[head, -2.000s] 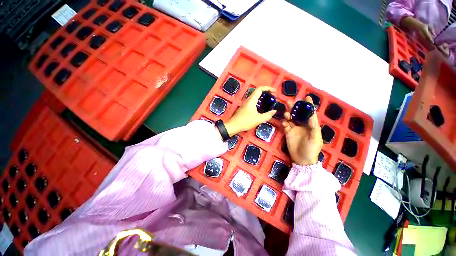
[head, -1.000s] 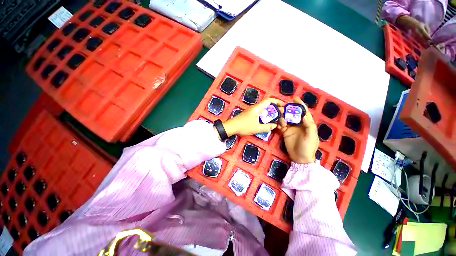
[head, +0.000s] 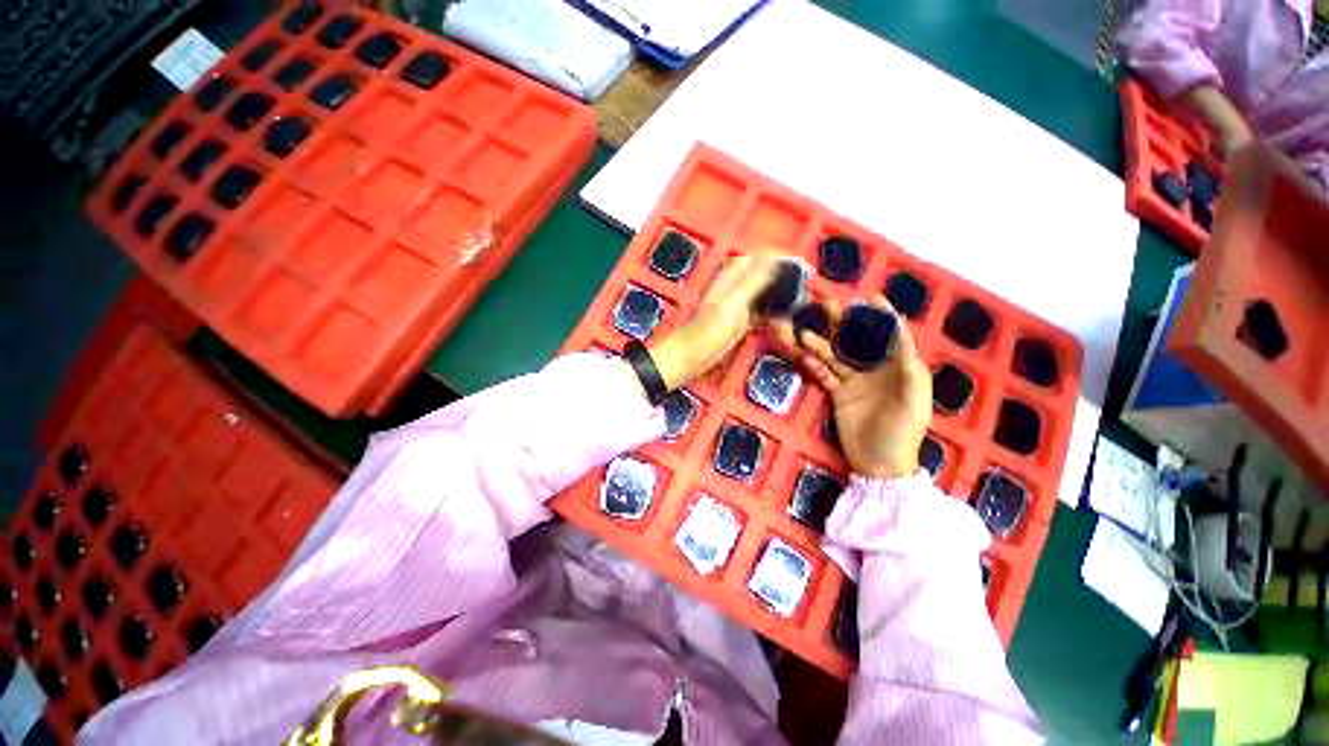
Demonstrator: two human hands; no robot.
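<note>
My left hand (head: 723,319) holds a smartwatch body (head: 781,289) above the upper part of the red pocket tray (head: 706,190); this hand and watch are blurred. My right hand (head: 883,405) holds another smartwatch body (head: 866,335) at its fingertips, just to the right of the first. Both screens look dark. A further dark watch shows between and below my hands; whether it sits in a pocket I cannot tell. Many pockets hold watches, some with whitish faces (head: 708,535). Two top-left pockets are empty.
Stacked red trays (head: 365,219), partly filled, stand at the left, with another red tray (head: 263,452) lower down. White paper (head: 933,161) lies under the working tray. A raised red tray (head: 1232,306), cables (head: 1188,561) and yellow notes (head: 1239,697) are at right. A person in pink works at upper right.
The two held watches showed lit purple screens side by side a second ago and now look dark. My left hand has moved slightly up and left, parting the watches.
</note>
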